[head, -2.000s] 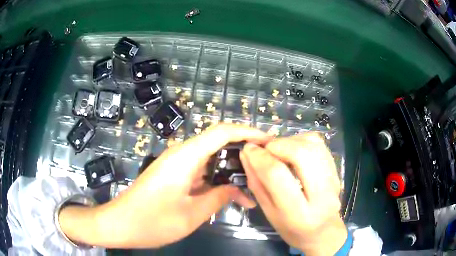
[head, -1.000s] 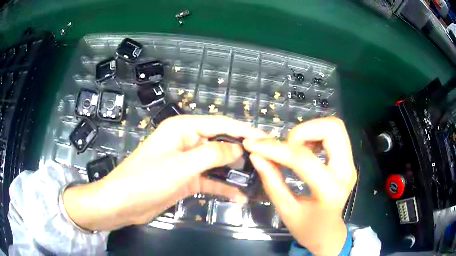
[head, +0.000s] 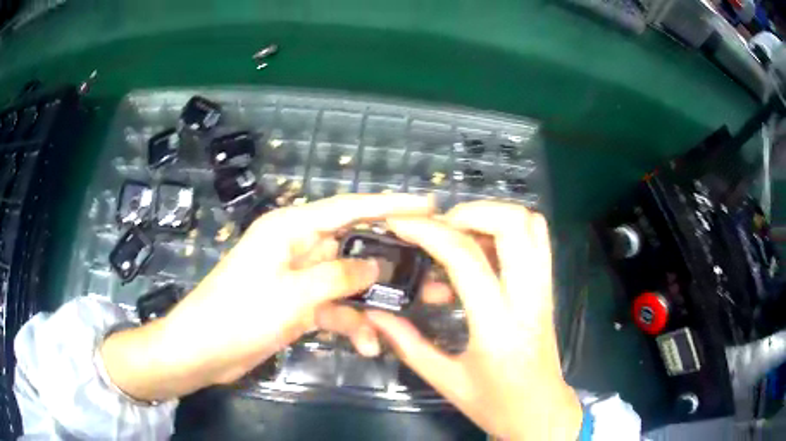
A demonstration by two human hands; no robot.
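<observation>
A black watch housing [head: 398, 269] is held over the clear tray [head: 345, 102], its hollow side facing up. My left hand [head: 250, 288] grips it from the left, with the thumb on its inside. My right hand [head: 495, 319] is at its right side, fingers at the upper edge and thumb at the lower edge. More black housings [head: 233, 149] lie loose in the left part of the tray. Small cream parts [head: 289, 185] are scattered mid-tray, partly hidden by my hands. Small dark parts [head: 471, 146] sit in pockets at the tray's right.
A black fixture [head: 689, 250] with a red button [head: 650, 313], a silver knob [head: 626, 242] and a small display [head: 679, 351] stands at the right. A black tray [head: 34, 189] is at the far left. A small metallic bit [head: 265, 53] lies on the green bench [head: 388, 43] behind the tray.
The housing has been turned and shows more of its inside. My right fingers have spread from a pinch to hold its edges. The view has shifted, so the tray sits lower and the fixture further left.
</observation>
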